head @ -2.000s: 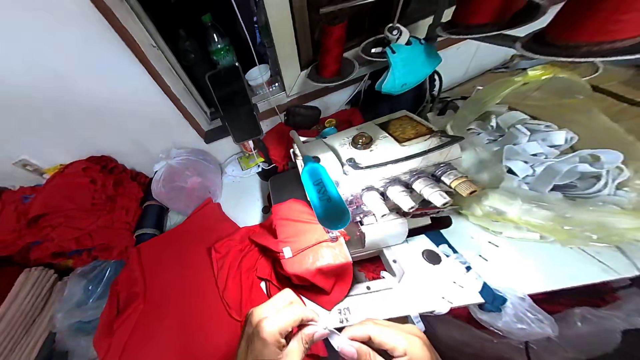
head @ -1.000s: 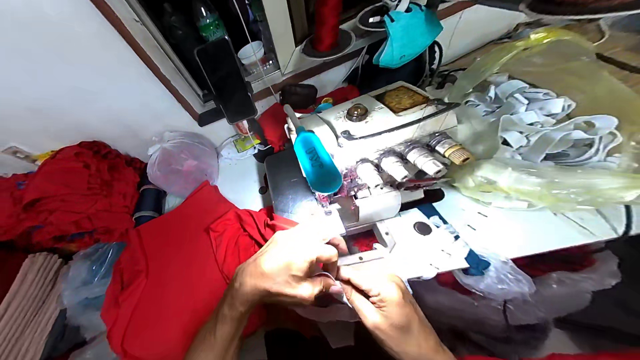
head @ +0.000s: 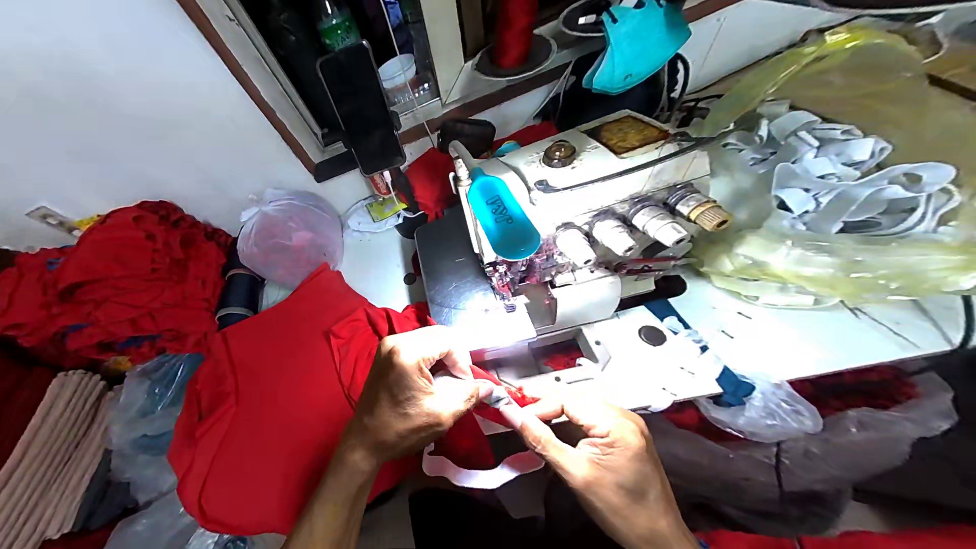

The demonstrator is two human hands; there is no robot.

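My left hand (head: 419, 393) and my right hand (head: 583, 446) meet in front of the overlock sewing machine (head: 602, 191), fingertips nearly touching. Between them they pinch a white elastic band (head: 484, 476), which hangs down in a loop, and the edge of a red fabric piece (head: 488, 377). What exactly each fingertip presses is partly hidden. The larger red garment (head: 267, 396) lies left of my left hand, draping over the table's front. Just beyond my hands is the machine's metal plate (head: 488, 320), lit brightly, with the needle area above it.
A yellowish plastic bag (head: 839, 267) with white elastic (head: 862, 183) lies at the right. Red fabric (head: 130, 282) is heaped at the left, near a tied bag (head: 290, 236). A phone (head: 362, 110) stands behind the machine; a teal face mask (head: 637, 46) hangs near a red thread cone (head: 515, 34).
Two seconds ago my hands were lower, by the frame's bottom edge. The white band now hangs in a clear loop, and red fabric shows at my fingertips.
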